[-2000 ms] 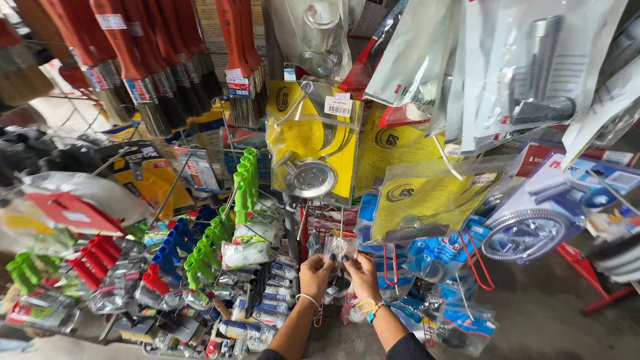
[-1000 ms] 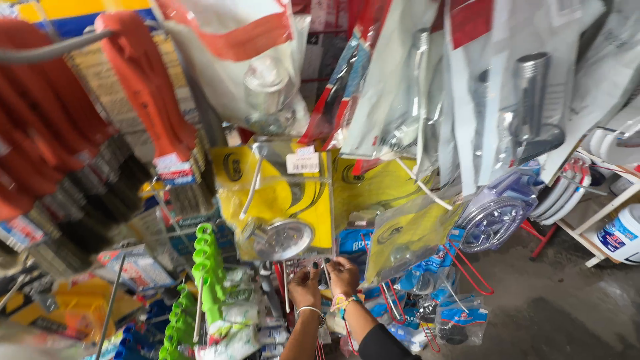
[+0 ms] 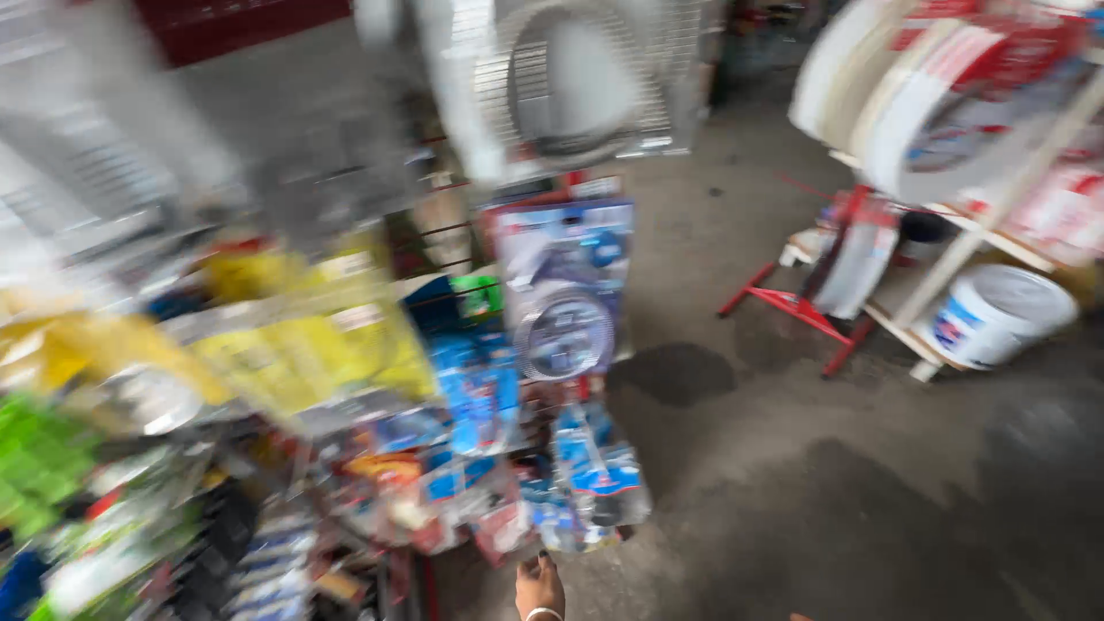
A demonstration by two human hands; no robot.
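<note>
My left hand [image 3: 541,588], with a white band at the wrist, shows at the bottom edge, fingers pointing up and bunched. Whether it holds anything is not clear. Just above it hang blue-carded clear plastic packets [image 3: 595,466]. A small skin-coloured sliver [image 3: 800,617] at the bottom edge may be part of my right hand, the rest of which is out of frame. Higher up hangs a packaged coiled hose [image 3: 565,335]. Blurred yellow-carded packets [image 3: 319,349] hang at the left.
Another coiled metal hose [image 3: 569,82] hangs in clear packaging at the top. On the right are a red metal stand [image 3: 798,310], large white rolls [image 3: 862,103] and a white plastic bucket [image 3: 1005,315] on a low rack [image 3: 927,345]. Bare concrete floor [image 3: 819,483] lies between.
The view has swung far to the right. My hands, earlier together at a small clear packet, are now apart, with my left hand low in the frame and my right hand almost out of it.
</note>
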